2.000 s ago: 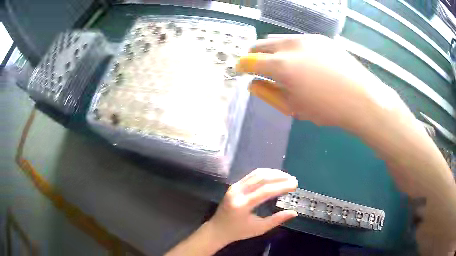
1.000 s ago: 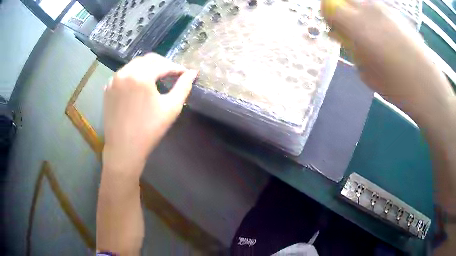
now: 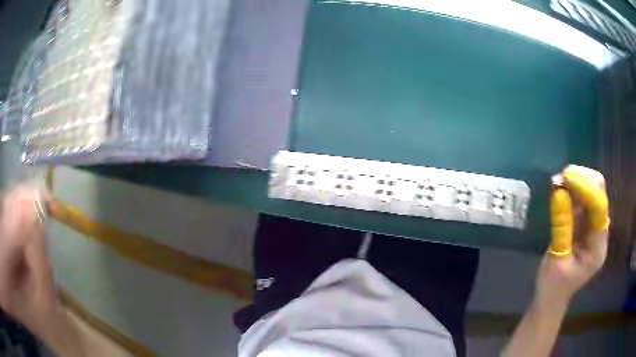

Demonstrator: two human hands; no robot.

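Observation:
A silver-grey fixture bar (image 3: 397, 190) lies along the bench's front edge, with groups of small dark holes in a row; no round parts show in its seats. My right hand (image 3: 579, 223) is off the bar's right end, yellow cots on thumb and finger, their tips close together. A tiny dark spot shows at the tips; I cannot tell if it is a held part. My left hand (image 3: 26, 254) is blurred at the far left, beyond the bench edge, away from the bar; whether it holds anything is unclear. A stack of clear trays (image 3: 164, 84) stands at upper left.
A grey board (image 3: 254, 90) lies between the tray stack and the green mat (image 3: 446, 90). A white strip (image 3: 488, 17) crosses the back. A dark upright edge stands at the right. The wearer's dark clothing and a light grey cloth are below the bench edge. Yellow lines mark the floor.
The view has swung right and down, centring the bar. My left hand has left the tray stack's near corner. My right hand has moved from above the stack to the bar's right side.

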